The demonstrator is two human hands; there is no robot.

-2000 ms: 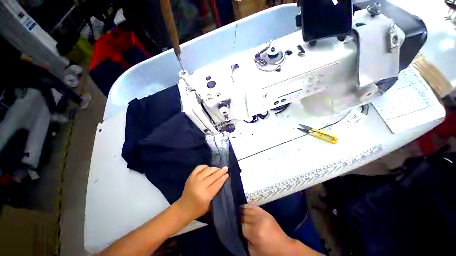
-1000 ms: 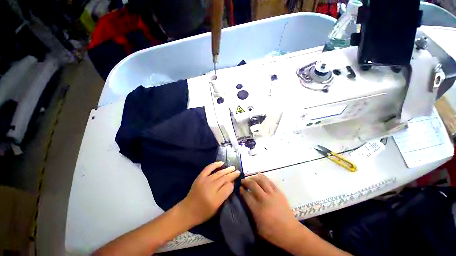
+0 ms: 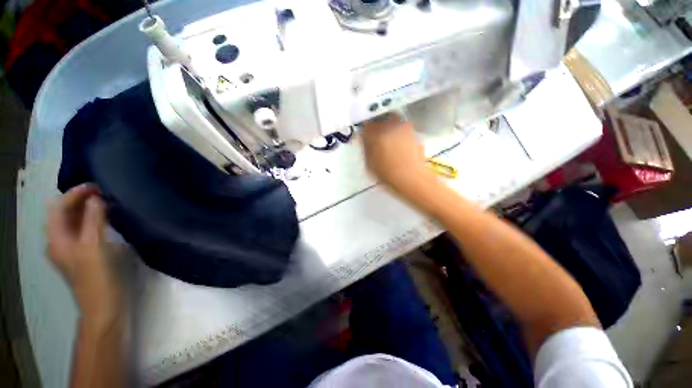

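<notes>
The dark navy garment piece (image 3: 190, 204) lies on the table left of and in front of the needle area (image 3: 277, 161) of the white sewing machine (image 3: 326, 83). My left hand (image 3: 80, 227) is at the garment's left edge, blurred; whether its fingers grip the cloth I cannot tell. My right hand (image 3: 393, 148) is under the machine arm, right of the needle, blurred, its fingers partly hidden. The yellow thread snips (image 3: 441, 168) show beside my right wrist, partly covered by it.
Small black loops (image 3: 334, 139) lie under the machine arm. A printed scale (image 3: 379, 254) runs along the table's front edge. Dark garments (image 3: 584, 242) lie below the table at right. A pale blue trough (image 3: 72, 76) borders the back left.
Both hands have left the grey strip at the table's front edge. My left hand has moved left and my right hand to under the machine arm. The garment has shifted, and the view has moved closer.
</notes>
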